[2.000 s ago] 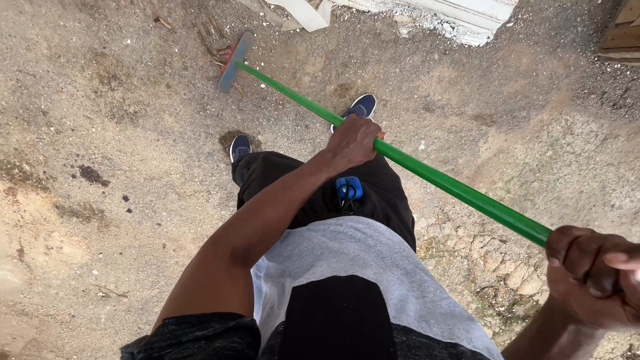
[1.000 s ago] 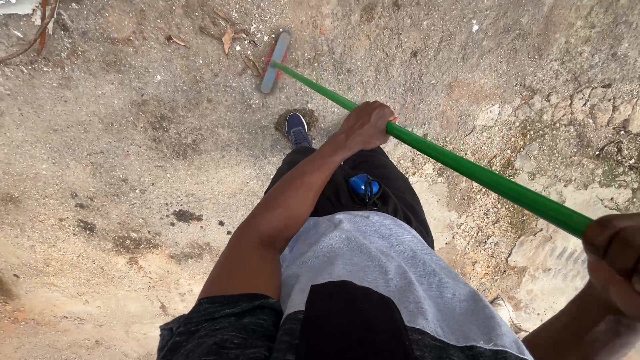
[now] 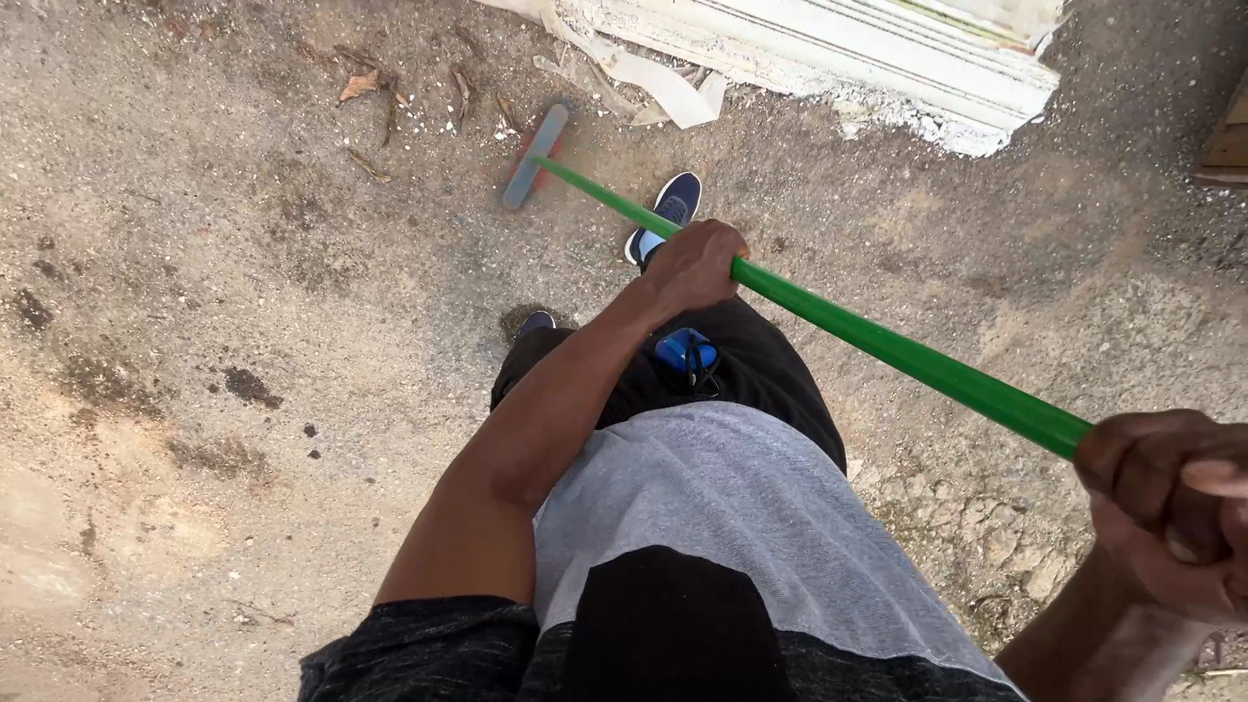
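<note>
A push broom with a green handle (image 3: 907,356) slants across the view, from upper left to lower right. My left hand (image 3: 697,263) is closed around the middle of the handle, above my dark trousers. Near the right edge my right hand (image 3: 1165,507) grips the handle's upper end, partly cut off by the frame. The grey broom head (image 3: 535,158) with reddish bristles rests low at the ground, a little left of my forward shoe (image 3: 676,200). Dry leaves (image 3: 360,86) and twigs lie beyond it to the left.
White peeling boards or panels (image 3: 936,73) lie at the top, with a pale torn strip (image 3: 673,93) beside them. A wooden object (image 3: 1228,141) stands at the right edge. The rough ground (image 3: 322,526) has dark stains, and cracked patches at lower right.
The view has shifted, bringing the white boards back in. Both hands have kept hold of the green handle. One shoe is now forward of the other; a second ago only one shoe showed.
</note>
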